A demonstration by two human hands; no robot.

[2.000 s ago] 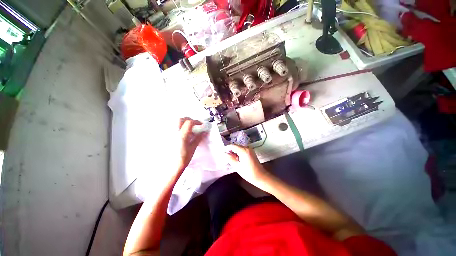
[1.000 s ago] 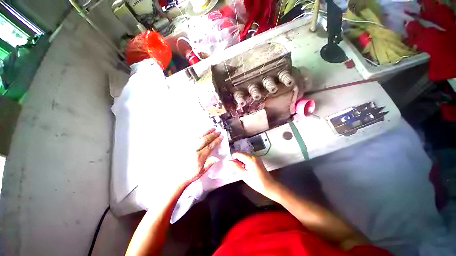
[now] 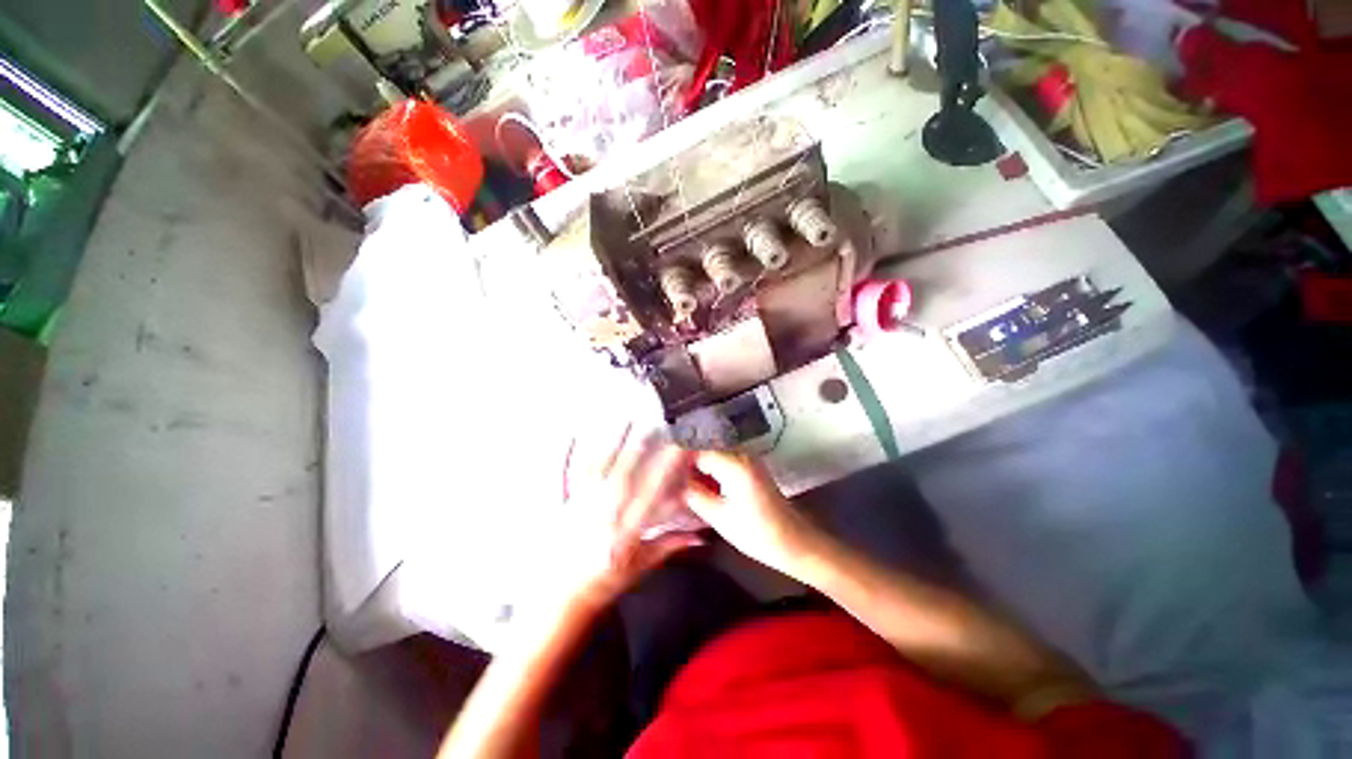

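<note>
White fabric (image 3: 430, 400) lies overexposed on the table left of the brown-beige overlock machine (image 3: 719, 223). My left hand (image 3: 630, 497) is on the fabric near the table's front edge, below the needle area (image 3: 635, 356), its fingers spread and partly washed out by glare. My right hand (image 3: 730, 497) is beside it, touching or almost touching it, with thumb and fingers bent together in front of the lint-filled opening (image 3: 704, 430). Whether the right fingers pinch cloth is hidden.
A pink ring (image 3: 881, 306), green tape strip (image 3: 869, 400) and small tools (image 3: 1038, 329) are right of the machine. A black stand (image 3: 961, 131) and tray of yellow strips (image 3: 1105, 186) are behind. A white cloth heap (image 3: 1097, 504) hangs below the table edge. An orange bag (image 3: 415, 156) is back left.
My left hand has moved from beside the needle area toward the front edge and my right hand. The fabric corner hanging over the front edge is no longer visible. The view has shifted slightly.
</note>
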